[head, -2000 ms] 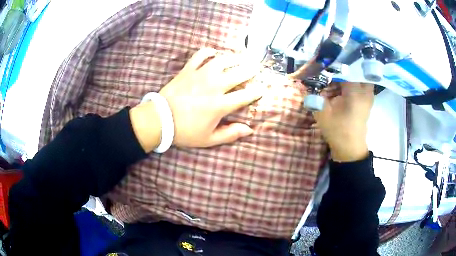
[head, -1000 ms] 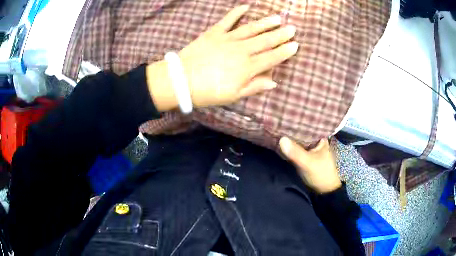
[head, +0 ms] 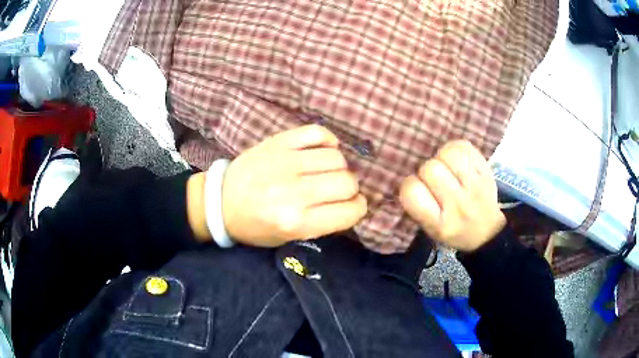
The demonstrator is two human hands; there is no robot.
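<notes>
The red-brown and cream plaid garment piece (head: pixel 350 77) lies over the white table and hangs over its front edge near my lap. White lining (head: pixel 143 91) shows at its left side. My left hand (head: pixel 291 189), with a white band at the wrist, is closed on the plaid near the front edge. My right hand (head: pixel 455 196) is closed on the plaid a little to the right. The cloth between the hands is bunched and a flap hangs down. A small dark slit or mark (head: pixel 361 147) shows just above the hands. Fingertips are hidden in both fists.
A ruler tape (head: pixel 522 183) runs along the table's front edge at the right. A narrow plaid strip (head: pixel 608 161) crosses the table there. A red stool (head: pixel 42 140) stands on the floor at the left with a pale bag (head: pixel 42 77) on it. A blue crate (head: pixel 452 318) is below right.
The view has tilted down from the machine, which is out of view. My left hand has left its flat position and closed near the front edge. My right hand has closed on the cloth there.
</notes>
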